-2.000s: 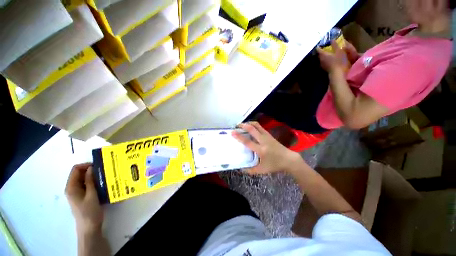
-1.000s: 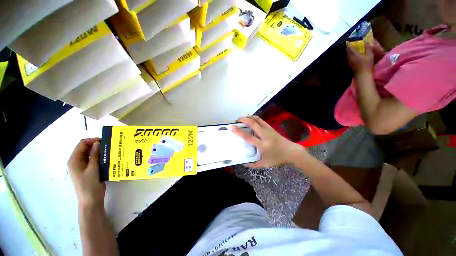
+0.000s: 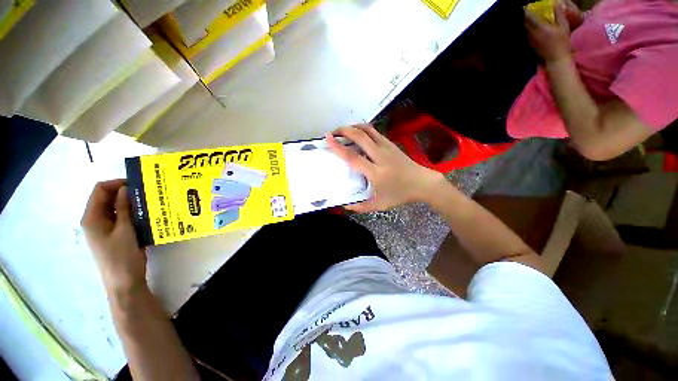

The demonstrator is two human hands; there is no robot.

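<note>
A yellow retail box (image 3: 212, 192) with a black left end is held level above the bench's front edge. Its printed face, with "20000" and "120W", is up. My left hand (image 3: 115, 227) grips the black end. A white inner tray with black edges (image 3: 320, 173) sticks out of the box's right mouth, partly inside it. My right hand (image 3: 383, 167) holds the tray's outer end, fingers on top. What lies inside the box is hidden.
Empty open boxes (image 3: 97, 67) are stacked at the back left on the white bench (image 3: 297, 97). A coworker in pink (image 3: 595, 82) stands at the right, holding something yellow. A red stool (image 3: 438, 145) and an open brown carton (image 3: 576, 231) are below right.
The view has shifted, so the stack and flat yellow box sit higher, partly out of the picture. Slightly less of the tray shows outside the box. Both hands keep their holds.
</note>
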